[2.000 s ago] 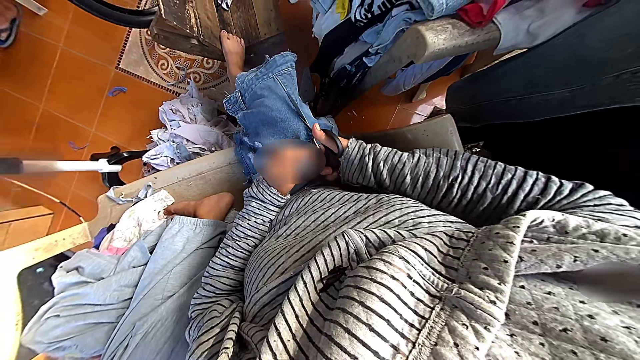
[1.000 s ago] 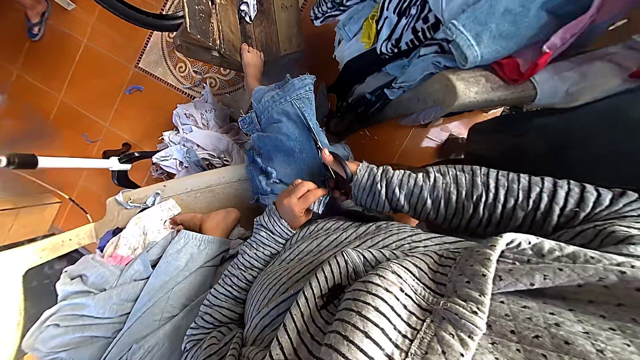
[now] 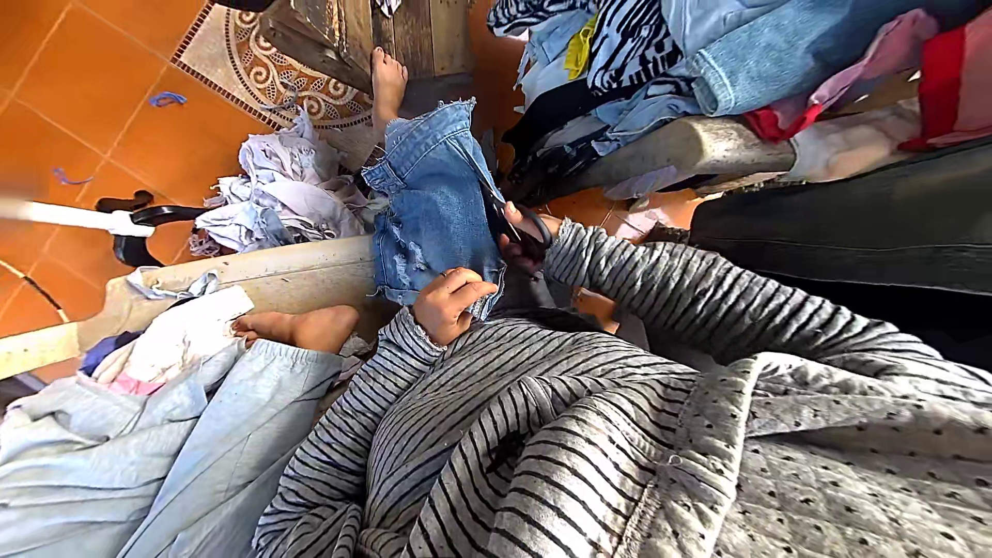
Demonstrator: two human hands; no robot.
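A piece of blue denim [image 3: 438, 205] with frayed edges hangs in front of my body. My left hand [image 3: 452, 304] pinches its lower edge near my striped sleeve. On the other side, my right hand [image 3: 531, 232] is closed around black-handled scissors [image 3: 535, 226]. The scissor blades point away from me and lie along the right edge of the denim, partly hidden by it, so how far they are parted cannot be told.
Cut rags [image 3: 287, 190] lie heaped on the tiled floor beyond a pale bench edge [image 3: 256, 267]. Piled clothes [image 3: 612, 70] fill the upper right beside a rounded beam end [image 3: 713, 143]. A wooden crate [image 3: 333, 35] stands near a bare foot [image 3: 387, 81]. A white pole [image 3: 70, 215] juts in from the left.
Two seconds ago my hands were close together at the denim's near edge; now they are farther apart, with the left still at that edge and the right with the scissors at its right side.
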